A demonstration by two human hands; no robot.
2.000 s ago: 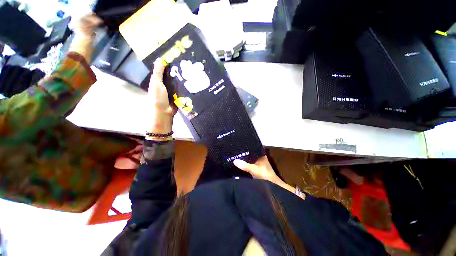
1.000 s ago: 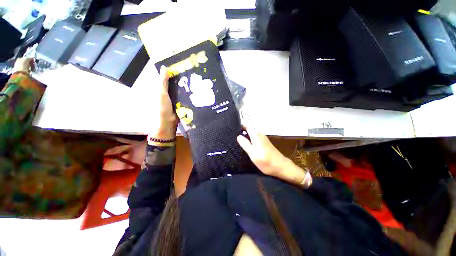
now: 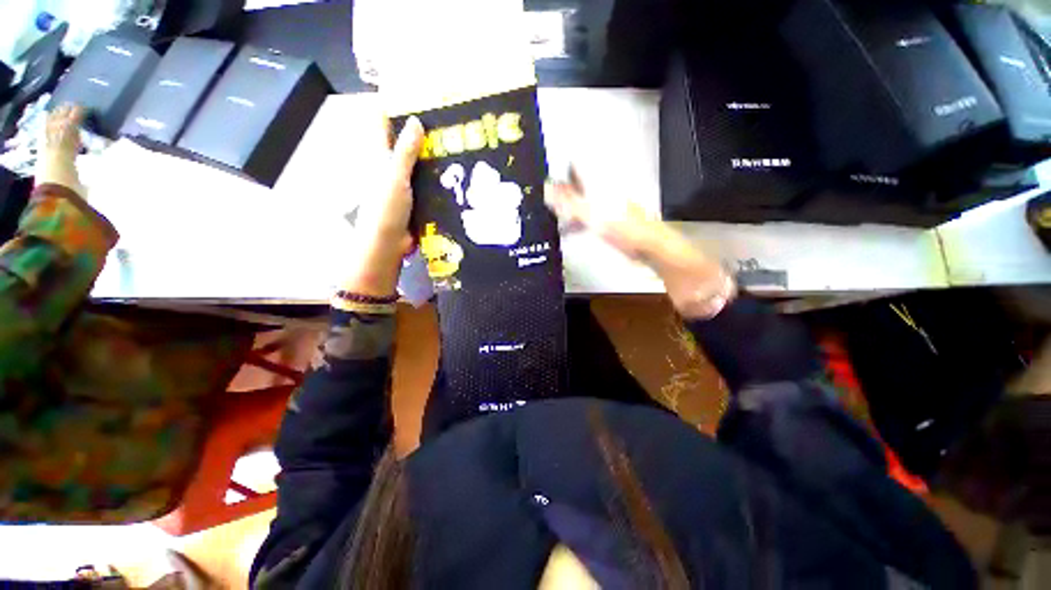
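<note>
A printed sleeve (image 3: 482, 190) with yellow "MUSIC", white earbuds and a small yellow figure lies around the upper part of a black dotted gift box (image 3: 501, 340). The box's lower end is against the wearer's front. A pale flap (image 3: 444, 44) extends beyond the sleeve's far end. My left hand (image 3: 392, 213) holds the sleeve and box at their left edge, thumb on the print. My right hand (image 3: 628, 231) is blurred at the right edge of the sleeve, fingers near it; whether they touch cannot be told.
Stacked black boxes (image 3: 738, 144) stand on the white table (image 3: 617, 173) at the right. More closed boxes (image 3: 248, 110) lie at the back left. A co-worker's camouflage sleeve (image 3: 52, 248) and hand are at the left. Red stools (image 3: 219, 461) stand below the table.
The sleeve and box have turned from tilted to nearly upright in the picture. My right hand has moved from the box's lower end up along its right side. The co-worker's arm has moved left.
</note>
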